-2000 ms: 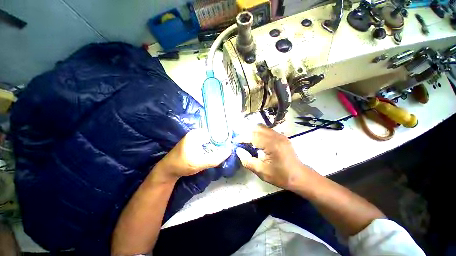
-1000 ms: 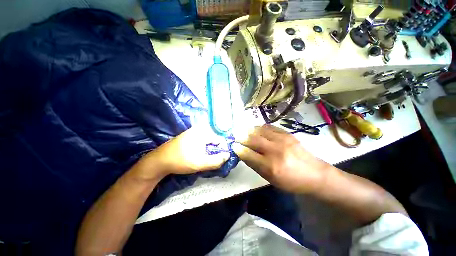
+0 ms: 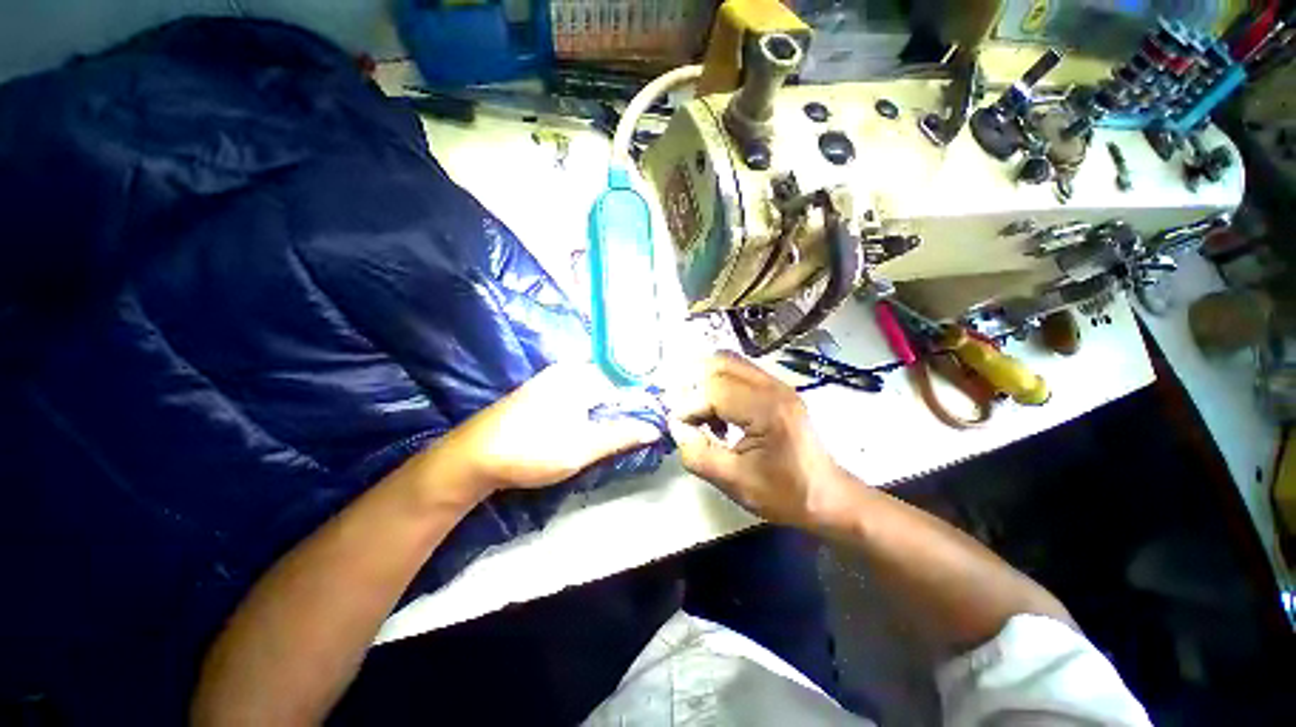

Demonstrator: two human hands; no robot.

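Observation:
The glossy navy puffer jacket (image 3: 284, 284) lies in a large mass on the left of the white table. My left hand (image 3: 547, 426) grips a small bunched part of its edge under the lamp. My right hand (image 3: 753, 433) is beside it, thumb and forefinger pinched together at the same navy edge. Glare and the fingers hide what exactly the right fingertips hold; no tool can be made out. The lit work lamp (image 3: 625, 291) hangs just above both hands.
The cream sewing machine (image 3: 924, 185) stands behind and right. Black snips (image 3: 839, 369), a pink-handled tool (image 3: 895, 331), brown-handled scissors (image 3: 949, 398) and a yellow-handled screwdriver (image 3: 1002, 365) lie right of my hands. A blue bin (image 3: 462, 40) is at the back.
The camera view has shifted, so the machine and tools appear further left than two seconds ago. My right hand has turned slightly, showing a gap between its curled fingers. Both hands stay at the jacket edge.

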